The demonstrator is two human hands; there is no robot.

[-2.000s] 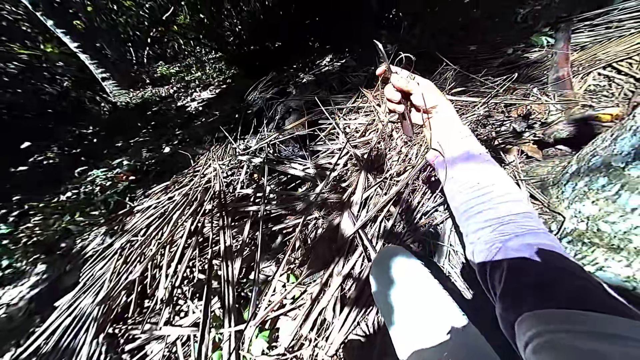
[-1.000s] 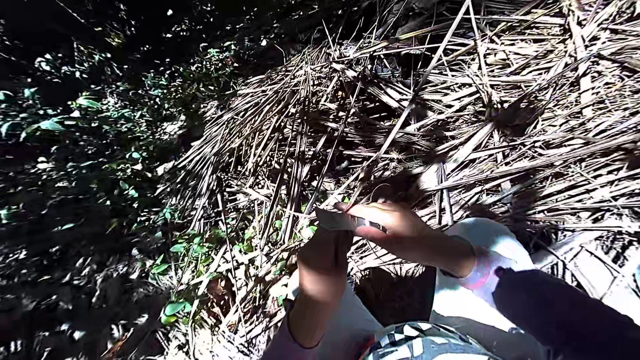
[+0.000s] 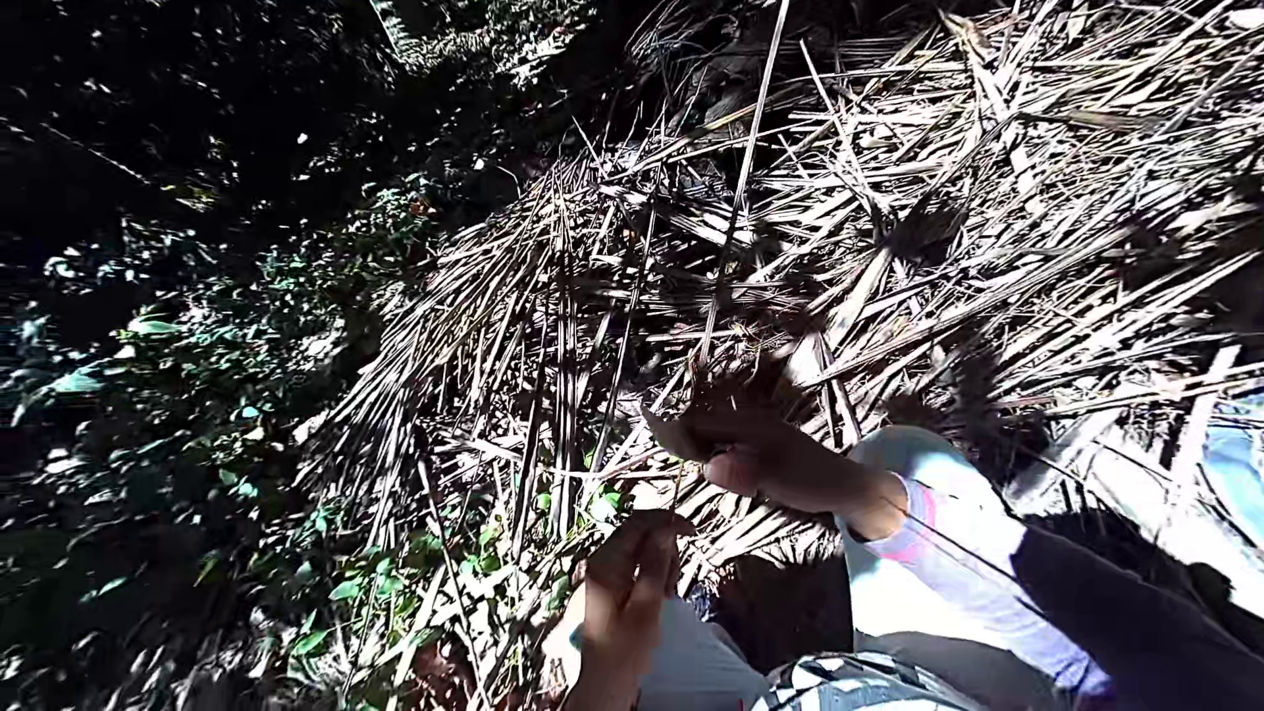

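My right hand (image 3: 765,459) is in front of my knees, closed on a small, thin, pointed piece (image 3: 671,433); blur and shade hide whether it is a blade or a dry leaf strip. Lower and to its left, my left hand (image 3: 632,573) is raised in shade with its fingers bent and close together. A thin strand may run between the hands, but what the left fingers hold cannot be made out. The two hands are apart. Beyond them lies a heap of dry palm fronds (image 3: 484,286) with long narrow leaflets.
Low green plants (image 3: 346,592) grow beside my left hand, and darker undergrowth (image 3: 247,326) spreads along the left side. One long dry stalk (image 3: 748,158) rises from the heap. My pale-trousered knee (image 3: 904,449) is bent under the right forearm.
Two seconds ago my right hand was stretched out over the fronds; it is now back near my knees. The hands were together one second ago and are now apart. The view has swung.
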